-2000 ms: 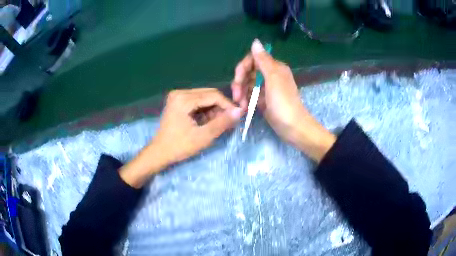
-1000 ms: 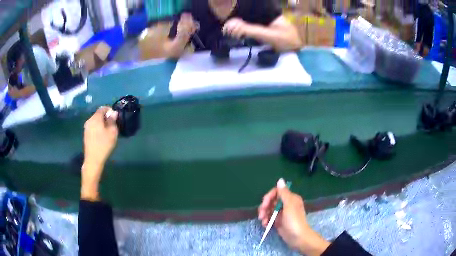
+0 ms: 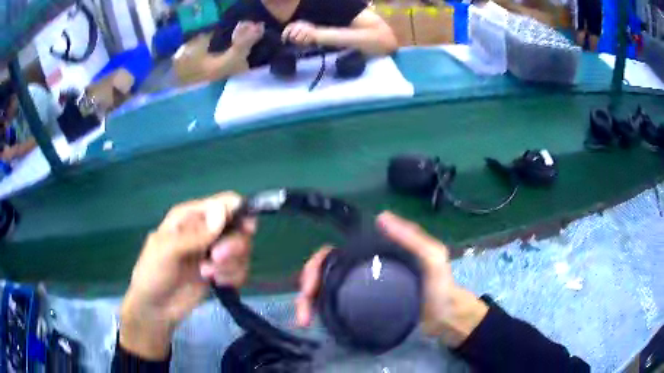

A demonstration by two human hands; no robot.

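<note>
Black headphones (image 3: 377, 297) are held up close in front of me above the bench edge. My left hand (image 3: 186, 255) grips the curved black headband at the left, next to a pale patch on the band. My right hand (image 3: 429, 280) is wrapped around one round ear cup at the right, with its thumb at the top and fingers at the left side. A small white mark shows on the cup. Another black part of the headphones is low at the bottom edge, cut off and blurred. The slim tool does not show.
A green belt (image 3: 306, 156) carries partly assembled headphones (image 3: 415, 175) and more black units at the far right. A person (image 3: 306, 33) works opposite at a white sheet. A blue bin (image 3: 18, 320) stands at the lower left. Bubble wrap (image 3: 568, 262) covers the bench.
My left hand has come back from the belt with headphones, now spread out between both hands. My right hand has closed on an ear cup, and the tool seen in it before is hidden.
</note>
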